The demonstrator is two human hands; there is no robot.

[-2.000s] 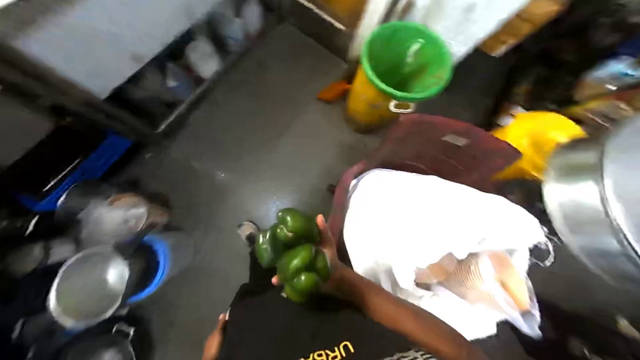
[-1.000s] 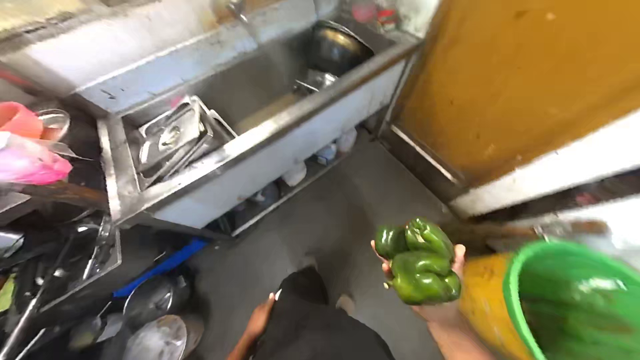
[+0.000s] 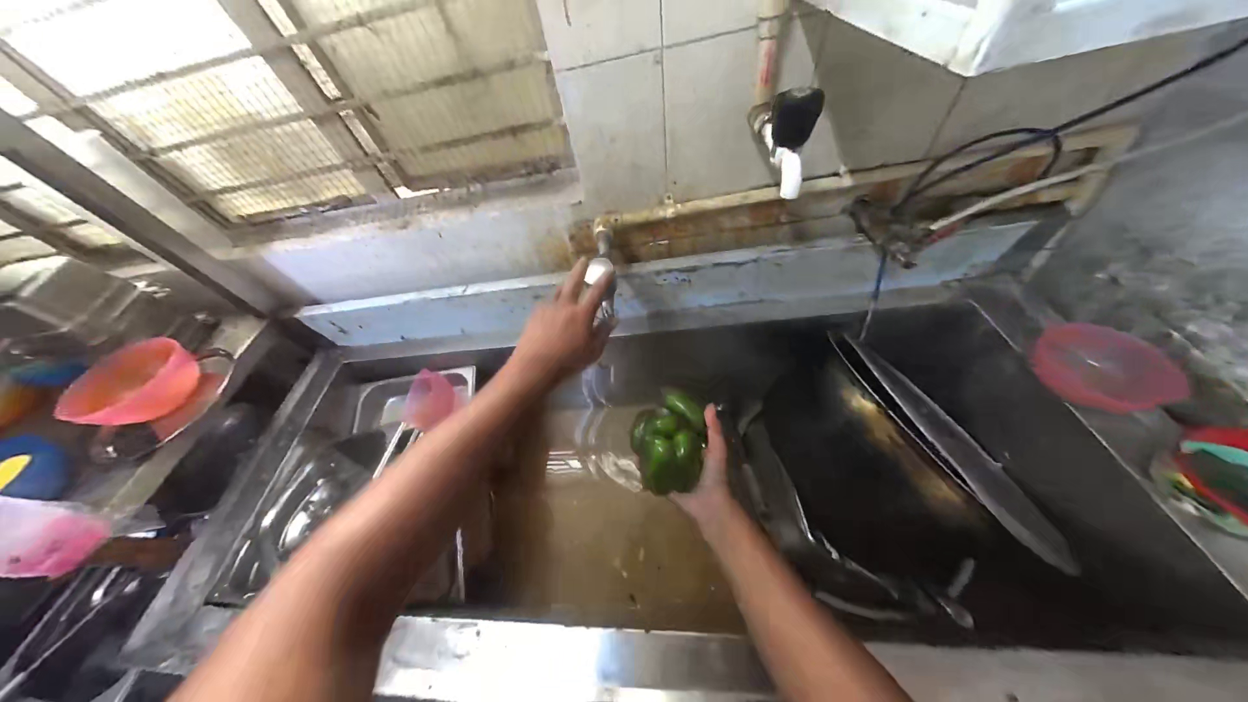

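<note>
Green bell peppers point(image 3: 669, 450) rest in my right hand point(image 3: 712, 473), held low over the murky water of a metal sink point(image 3: 546, 655). My left hand point(image 3: 565, 327) reaches to a wall tap point(image 3: 601, 268) at the sink's back, its fingers on the tap; whether they grip it is hard to tell. Below the tap, rings spread on the water, left of the peppers.
Steel pans point(image 3: 312, 507) and a pink cup point(image 3: 430, 398) lie in the sink's left part. A large dark wok point(image 3: 877, 429) and utensils fill its right. Pink baskets point(image 3: 1110, 367) stand at the sides. A second tap point(image 3: 792, 136) juts from the wall.
The view has swung from the floor to the sink. The peppers, earlier above the floor near a green bucket, are over the sink in my right hand. My left hand has reached the tap.
</note>
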